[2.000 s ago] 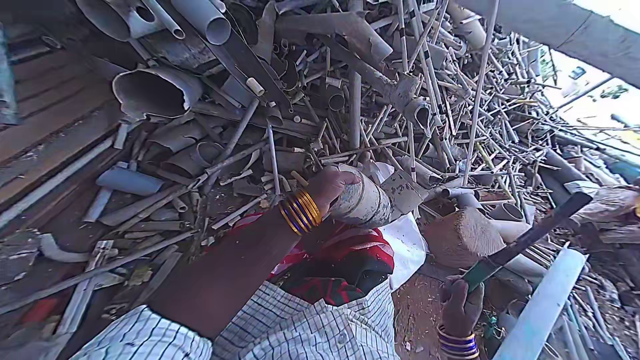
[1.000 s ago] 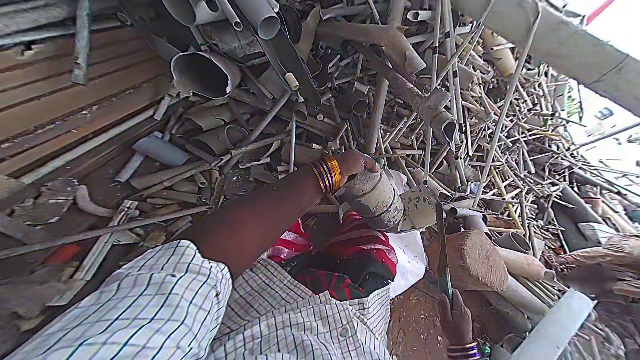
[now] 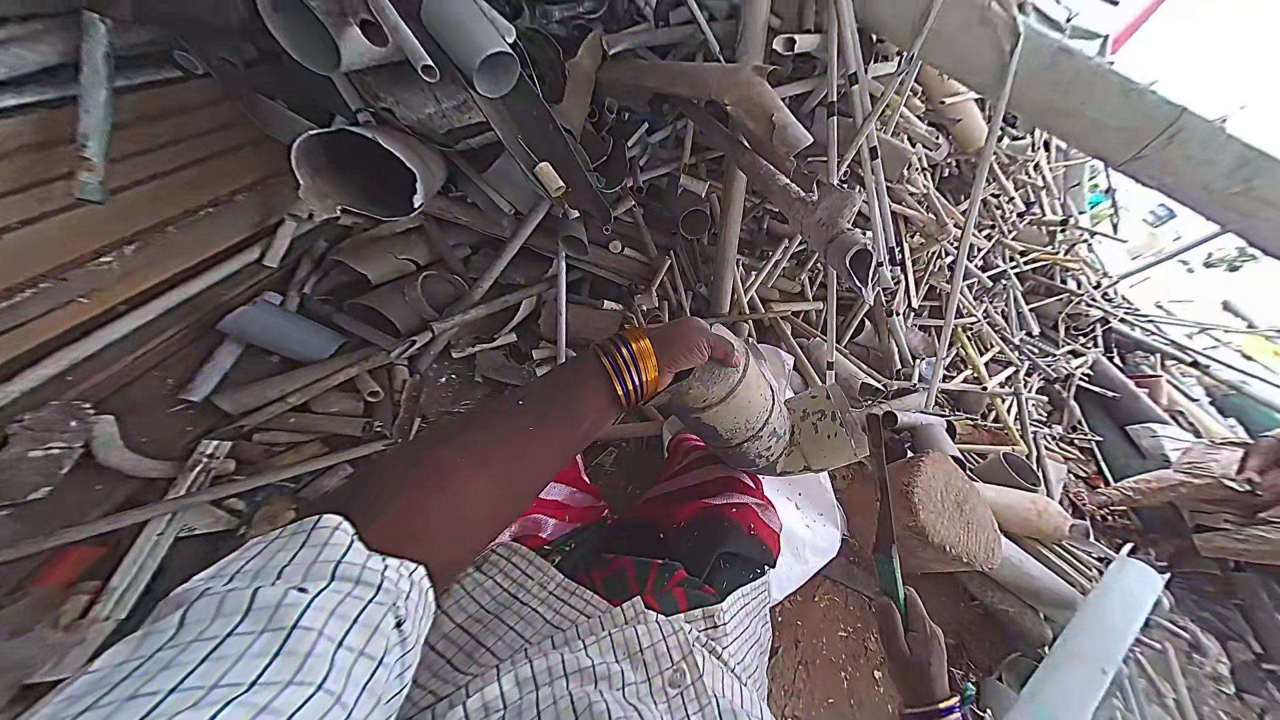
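Near the middle of the head view, my left hand (image 3: 700,350), with bangles at the wrist, grips the upper left end of a dirty plastic pipe piece (image 3: 735,415). The piece lies tilted above my lap, and its lower right end is a paler, speckled section. My right hand (image 3: 915,640) is at the lower right, closed around the green handle of a long-bladed knife (image 3: 886,530). The blade points up, just right of the pipe piece's end. A wooden block (image 3: 950,510) lies right beside the blade; whether they touch I cannot tell.
A large heap of scrap pipes (image 3: 690,215) fills the space ahead. A wide broken pipe (image 3: 365,172) and wooden planks (image 3: 130,200) lie to the left. A whitish pipe (image 3: 1090,630) is at the lower right. Another person's hand (image 3: 1262,465) shows at the right edge.
The knife in my right hand has swung from pointing up to the right, over the whitish pipe, to upright beside the pipe piece's end. My left hand keeps its hold on the piece.
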